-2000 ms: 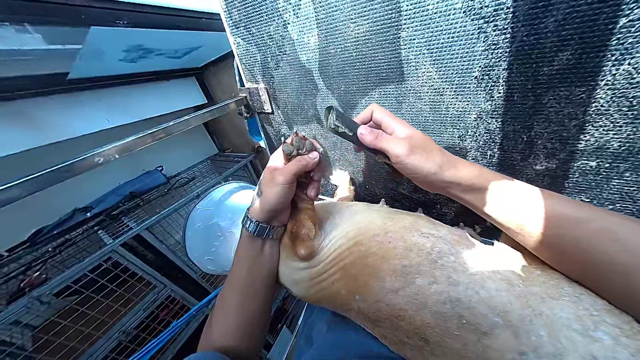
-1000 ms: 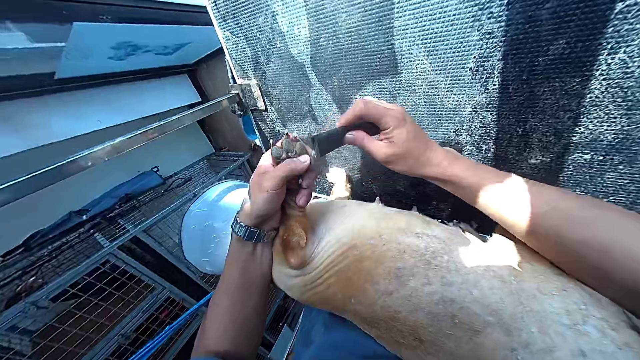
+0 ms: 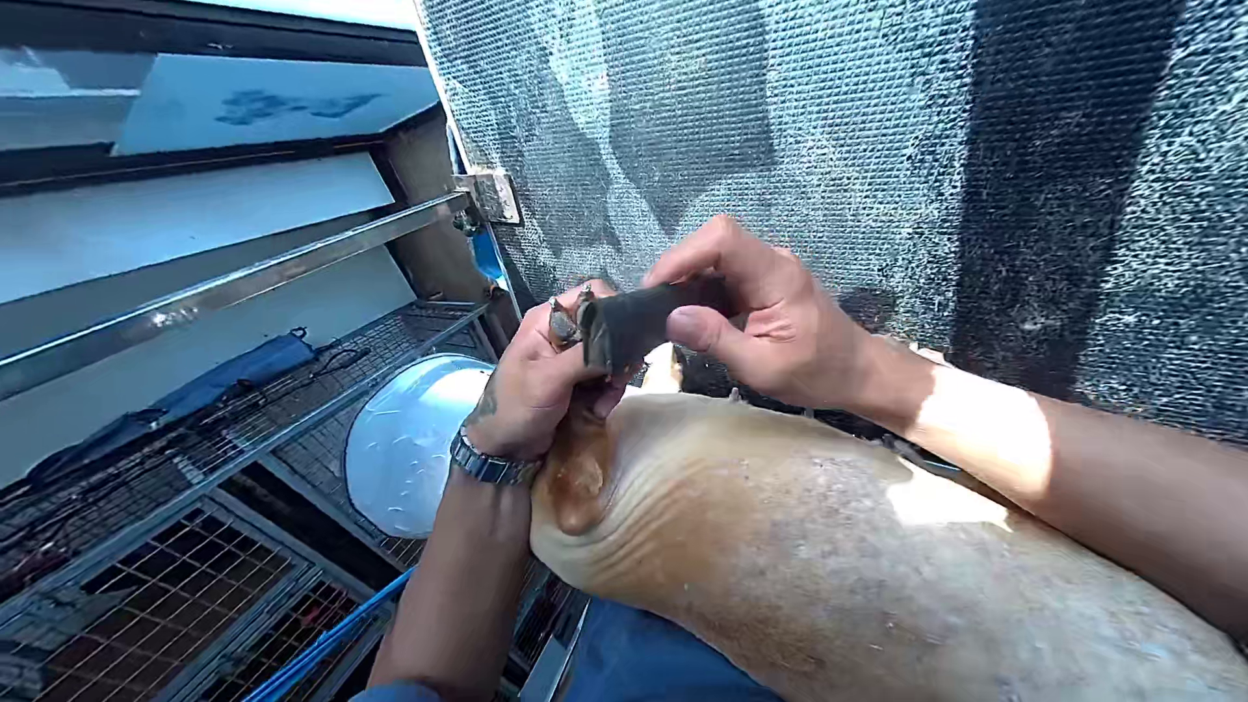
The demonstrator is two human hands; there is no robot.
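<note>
A short-coated tan and white dog (image 3: 780, 526) lies belly up across my lap, its head out of view. My left hand (image 3: 531, 375), with a metal-band watch on the wrist, grips the dog's foreleg or hind leg; which one I cannot tell. The raised paw (image 3: 565, 322) shows dark claws between my fingers. In my right hand (image 3: 770, 322) a dark, flat, strip-like tool (image 3: 639, 322) is pinched between thumb and fingers. Its far end lies over the paw and hides part of it; its exact kind is unclear.
A white cone or basin-like object (image 3: 409, 439) stands left of my left wrist. Wire mesh cages (image 3: 175, 604) fill the lower left, under a metal rail (image 3: 234, 268). Behind the dog rises a textured dark mat or panel (image 3: 858, 146). A blue cord (image 3: 331, 634) runs near my left forearm.
From a spot right of the paw, my right hand has brought the dark tool leftward onto it. My left hand keeps its hold on the leg.
</note>
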